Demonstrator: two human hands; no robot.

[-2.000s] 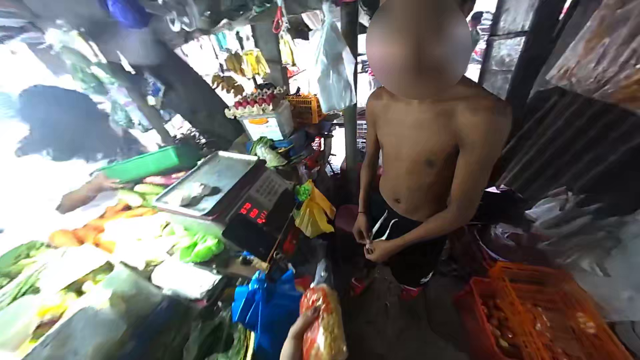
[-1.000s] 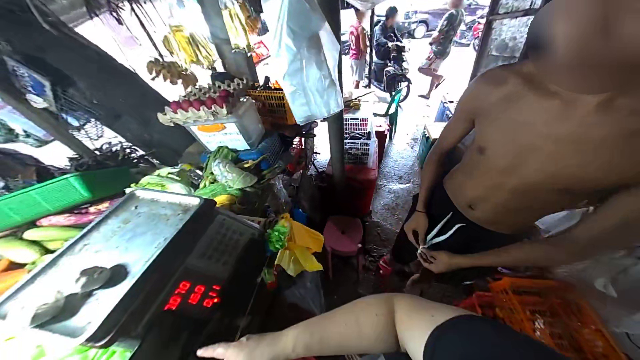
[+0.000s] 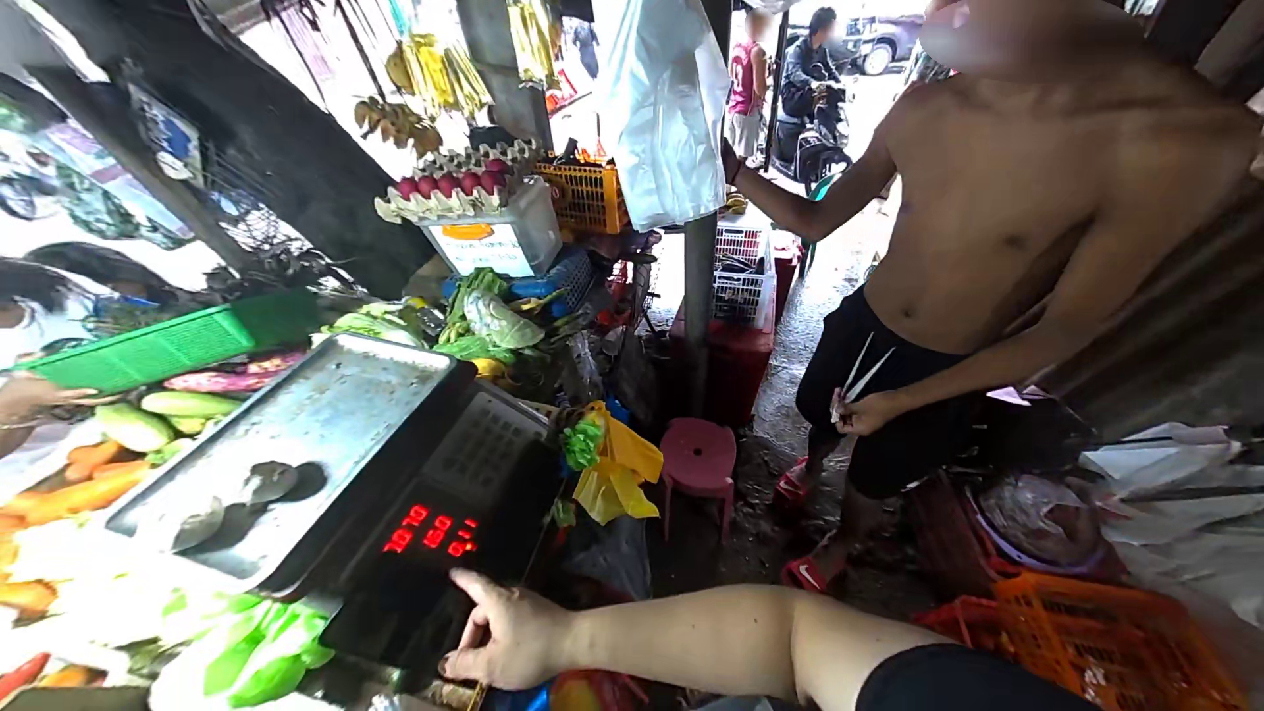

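Observation:
My right hand (image 3: 513,632) reaches in from the lower right, index finger extended at the lower edge of a digital scale's red-lit display (image 3: 434,531), other fingers curled, holding nothing visible. The scale's metal tray (image 3: 336,434) lies to the upper left, carrying two small greyish lumps (image 3: 269,482) that I cannot identify. A green leafy vegetable in plastic (image 3: 257,642) is left of my hand. To its upper right hangs a yellow plastic bag (image 3: 617,469). My left hand is out of view.
A shirtless person (image 3: 997,217) stands at right, holding thin white strips (image 3: 869,370), with the other hand by hanging plastic bags (image 3: 660,118). Around stand a pink stool (image 3: 698,452), orange crates (image 3: 1116,632), egg trays (image 3: 454,188), a green basket (image 3: 148,351) and a post (image 3: 699,296).
My right arm has come across toward the scale, and its index finger now points at the display. The person's one hand has risen from the waist to the hanging bags. The view has shifted.

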